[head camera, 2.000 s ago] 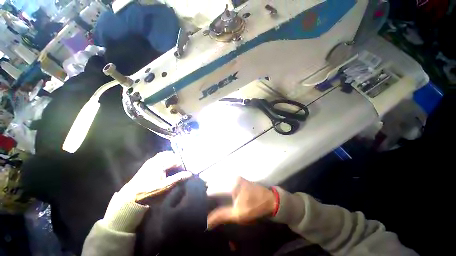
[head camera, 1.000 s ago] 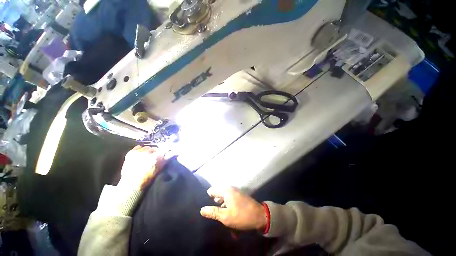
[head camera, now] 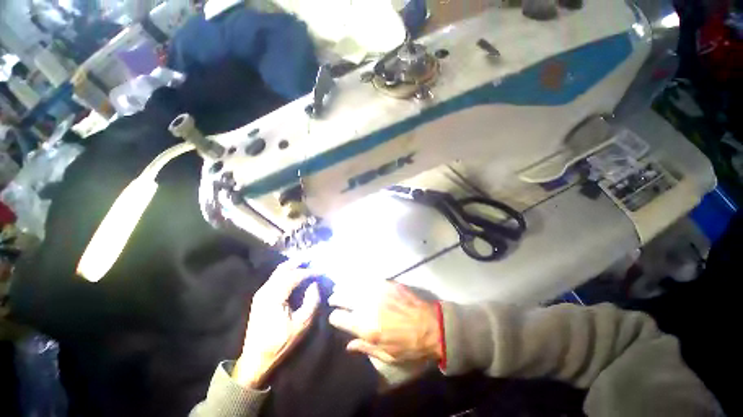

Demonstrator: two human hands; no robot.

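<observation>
Black fabric lies left of the needle area and hangs down over the table edge. The white sewing machine has a blue stripe and a brightly lit presser foot area. My left hand is just below the presser foot, thumb and fingers closed on the black fabric. My right hand is beside it on the right, fingertips at the fabric edge near the left fingertips; glare hides whether they grip it. Black-handled scissors lie on the machine bed.
A cream paddle-shaped lamp piece stands left of the machine head. An accessory tray with small metal bits is at the right end. A blue bin edge shows beyond it. Blue cloth and plastic bags lie behind.
My right hand has moved left and up, next to my left hand by the needle area. My left hand has turned, thumb and fingers now pinching the fabric. The camera view has shifted.
</observation>
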